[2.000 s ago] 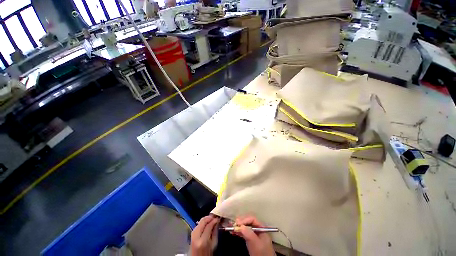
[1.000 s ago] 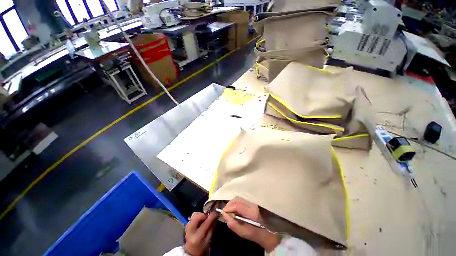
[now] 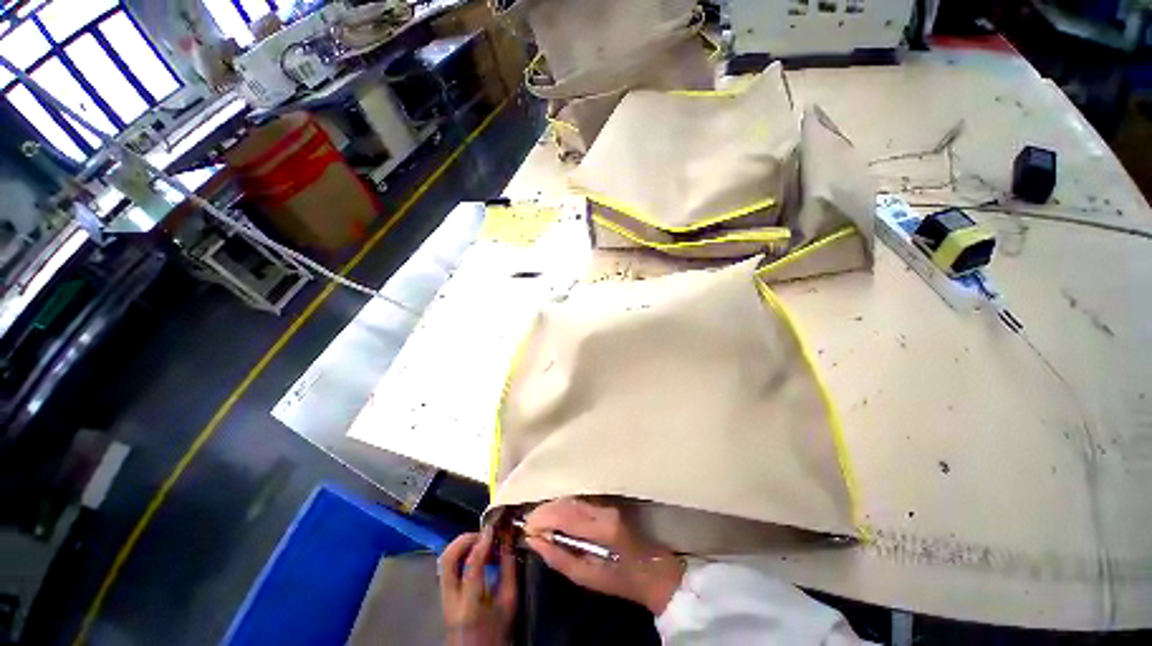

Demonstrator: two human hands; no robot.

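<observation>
A large beige bag with yellow-bound side edges lies on the table, its open edge towards me. My left hand pinches the bag's near left corner, low in the picture. My right hand holds a slim silver-white pen-like tool, its tip pointing left at that corner, close to my left fingers. Whether the tip touches the fabric cannot be told. The corner's inner side is dark and partly hidden by my fingers.
Folded beige bags lie beyond, before a beige stack. A power strip with a black-and-yellow adapter, a black cube and cords lie right. A blue bin stands lower left. A yellow patch lies at the table's left edge.
The view has turned and shifted, so the table sits higher and further left. The tool has tilted, its back end now lower right. Both hands remain at the bag's near left corner.
</observation>
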